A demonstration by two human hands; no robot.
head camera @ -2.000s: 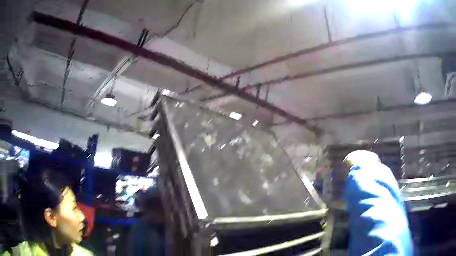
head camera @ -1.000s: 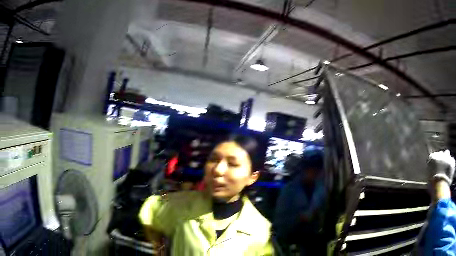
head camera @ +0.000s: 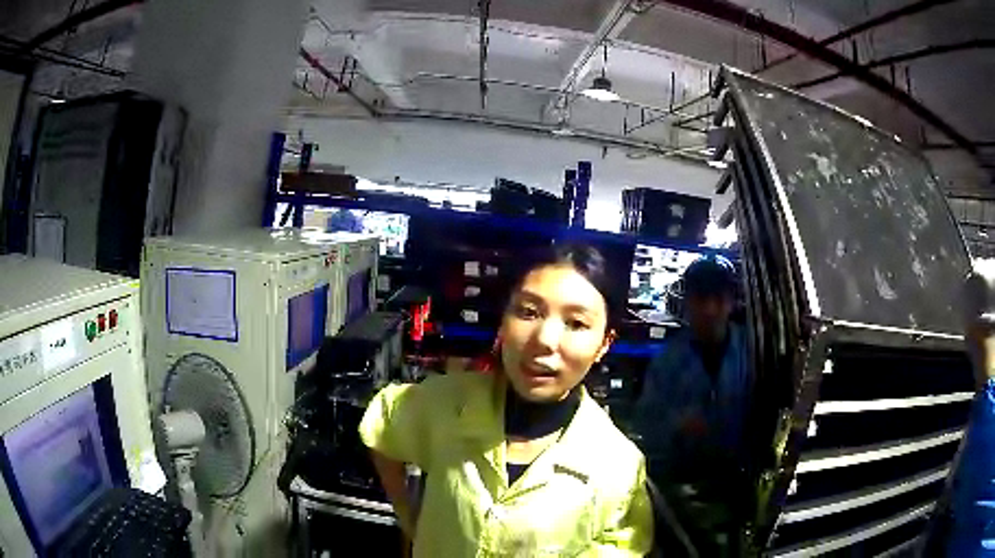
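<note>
The tall tray cart (head camera: 802, 360) stands at the right, with a dark scuffed top panel (head camera: 862, 207) and stacked pale-edged shelves below it. My right hand (head camera: 983, 305), in a pale glove with a blue sleeve, is raised at the right picture edge beside the cart. It is blurred and partly cut off. I cannot tell whether it touches or grips the cart. My left hand is not in view.
A person in a yellow-green jacket (head camera: 458, 447) stands close in front, facing me. Another person in blue (head camera: 698, 381) is behind. Cream test cabinets (head camera: 196, 262), a pedestal fan (head camera: 207, 425) and a keyboard (head camera: 126, 529) are at the left. Blue shelving stands behind.
My view has swung left and levelled, bringing the coworker to the centre and the cabinets into view. The cart and my right hand have shifted to the picture's right side.
</note>
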